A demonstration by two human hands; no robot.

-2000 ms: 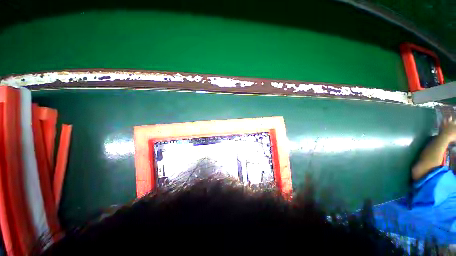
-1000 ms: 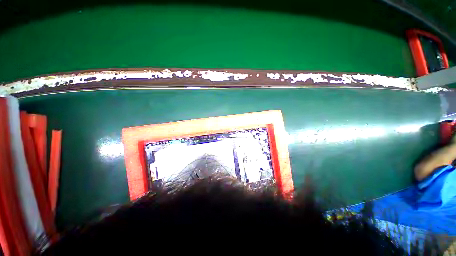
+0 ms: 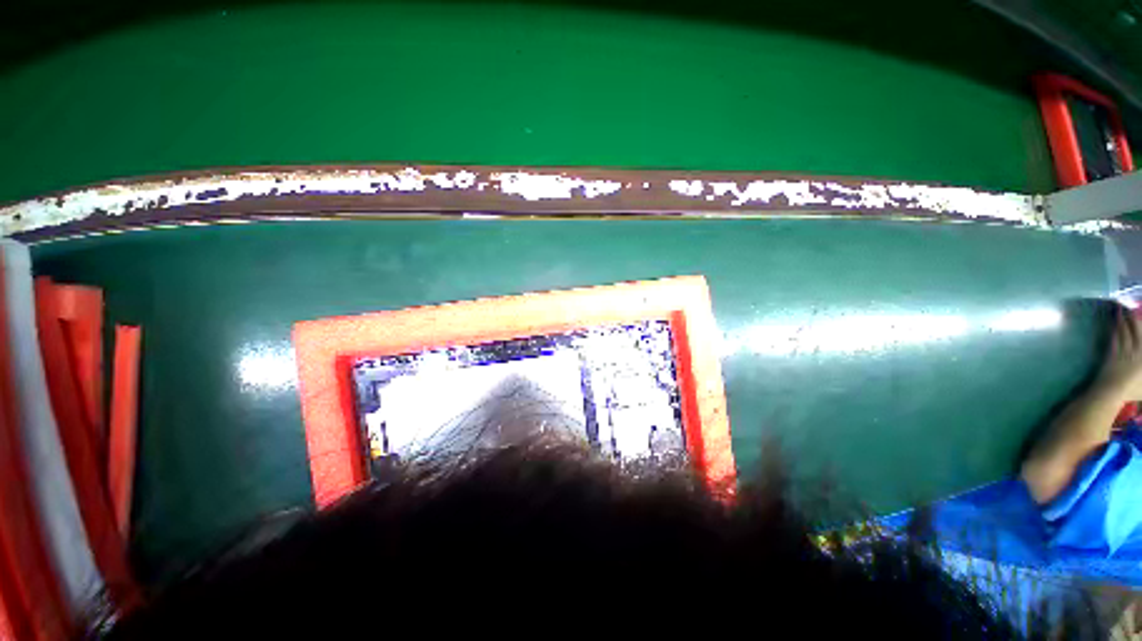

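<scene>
An open tablet unit [image 3: 632,394] lies in a thick red-orange frame [image 3: 501,313] on the dark-green bench, in the lower middle of the head view. A large glaring silver-white rectangle [image 3: 432,398] fills its left and middle part; a dark strip parts it from a pale, detailed area at the right. The frame's near side is hidden behind dark hair at the bottom of the picture. Neither my left hand nor my right hand shows; I cannot tell whether they are behind the hair.
Red strips [image 3: 123,426] with a grey-white strip [image 3: 40,413] stand at the left edge. A brown rail [image 3: 651,190] with chipped white paint divides bench from green belt [image 3: 501,88]. Another red-framed unit [image 3: 1062,132] lies far right, by a grey arm [image 3: 1096,198]. A neighbour's blue sleeve [image 3: 1108,501] is at right.
The view has shifted, so the framed unit and strips sit slightly further left. The neighbour's forearm moved back at the right edge. No hand of mine appeared.
</scene>
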